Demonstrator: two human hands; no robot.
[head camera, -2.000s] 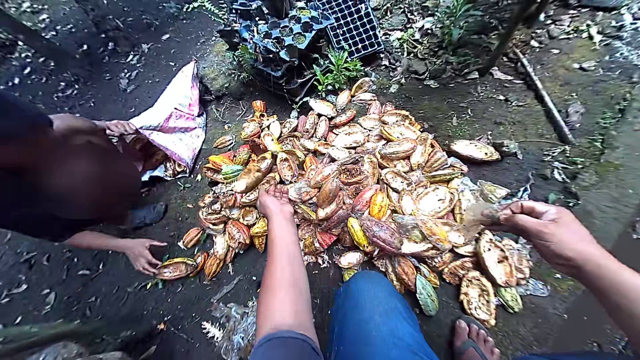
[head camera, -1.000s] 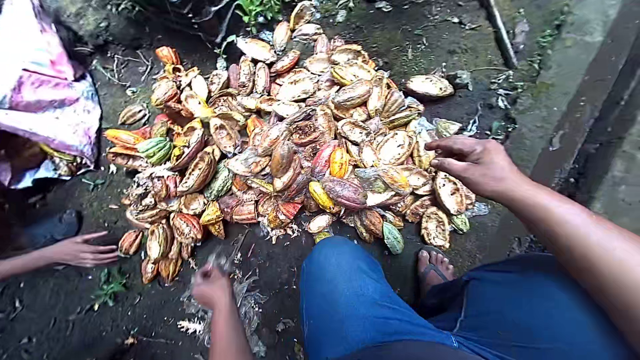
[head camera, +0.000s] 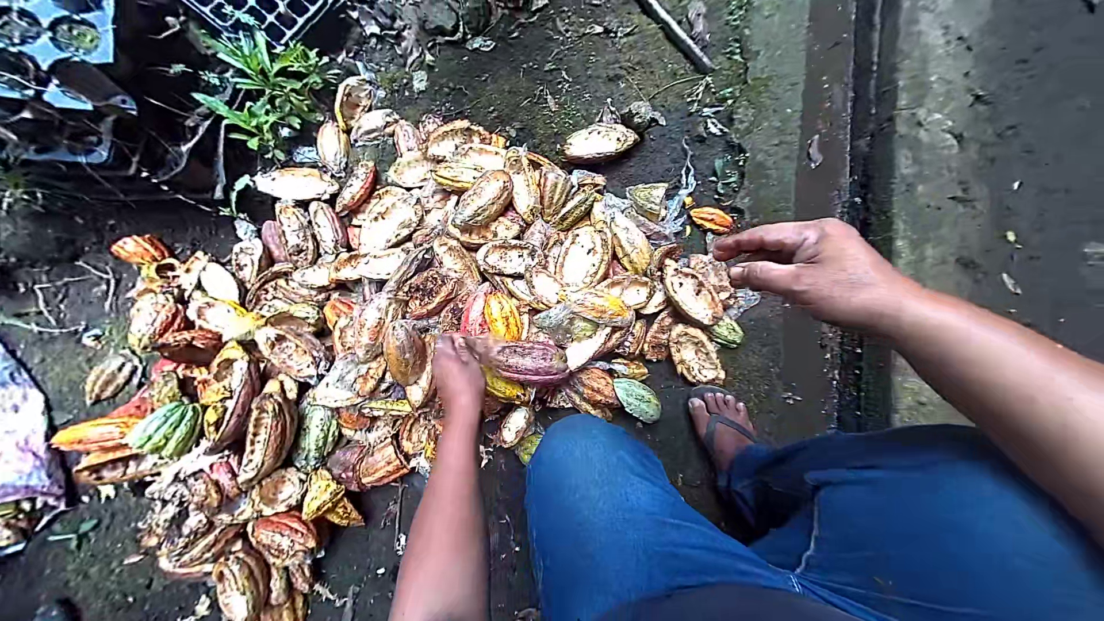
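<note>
A wide heap of halved cacao pod husks (head camera: 388, 220) lies on the dark ground, yellow, orange, red and brown, many with the pale hollow side up. My left hand (head camera: 457, 366) is over the middle of the heap, beside a purple-red pod husk (head camera: 530, 362); it is blurred, and whether it grips anything does not show. At the heap's right edge my right hand (head camera: 798, 259) hovers with thumb and fingers apart and nothing seen between them. Under its fingertips lie a brown husk (head camera: 692, 293) and, just above, a small orange piece (head camera: 711, 219).
Black seedling trays (head camera: 60, 52) and a leafy green plant (head camera: 267, 90) stand at the upper left. A pink and white sack (head camera: 26, 431) lies at the left edge. A stick (head camera: 677, 34) rests near a concrete edge (head camera: 828, 172) on the right. My knee and sandalled foot (head camera: 724, 423) are beside the heap.
My left hand has moved from the ground below the heap to over its middle. An orange piece now lies near my right hand. The other person's hand has gone out of view as the view shifted.
</note>
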